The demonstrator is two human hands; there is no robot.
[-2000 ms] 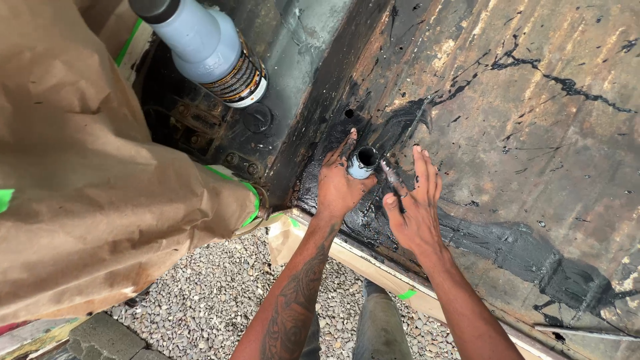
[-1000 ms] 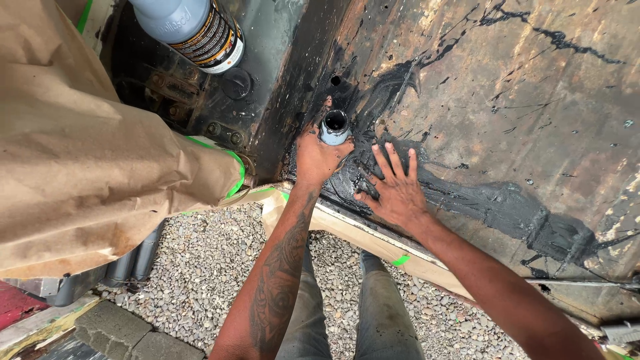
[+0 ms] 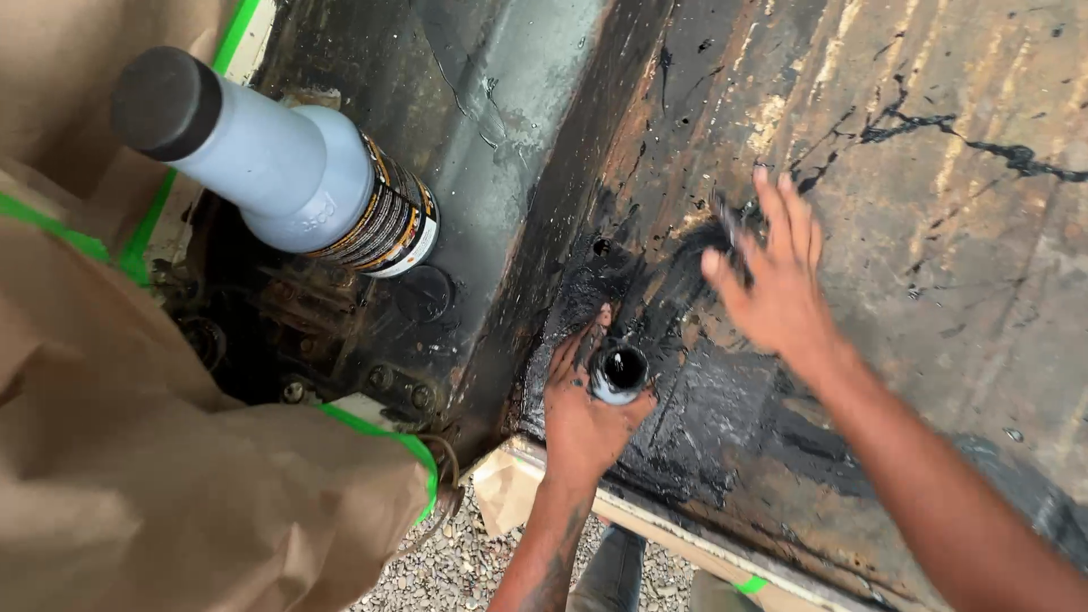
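Observation:
My left hand [image 3: 595, 416] is wrapped around a light grey-blue container [image 3: 619, 393] with a round, dark open mouth. It stands on a rusty metal panel [image 3: 977, 340]. My right hand [image 3: 778, 280], slightly blurred, is spread over the panel with black-stained fingertips and holds nothing that I can see. Thick black coating [image 3: 705, 416] is smeared around the container and between my hands. A thin black crack-like streak [image 3: 1011, 157] runs across the upper right. Whether my right fingertips touch the metal, I cannot tell.
A large grey-blue bottle [image 3: 314, 178] with a black cap stands on the lower metal ledge at left, beside a round black cap [image 3: 423, 293]. Brown masking paper [image 3: 187, 493] edged with green tape [image 3: 425, 463] covers the left side. Gravel [image 3: 446, 552] lies below the panel's edge.
My right hand has moved up the panel, away from the near edge, and its fingers now blur. My left hand stays around the container. The view has moved closer.

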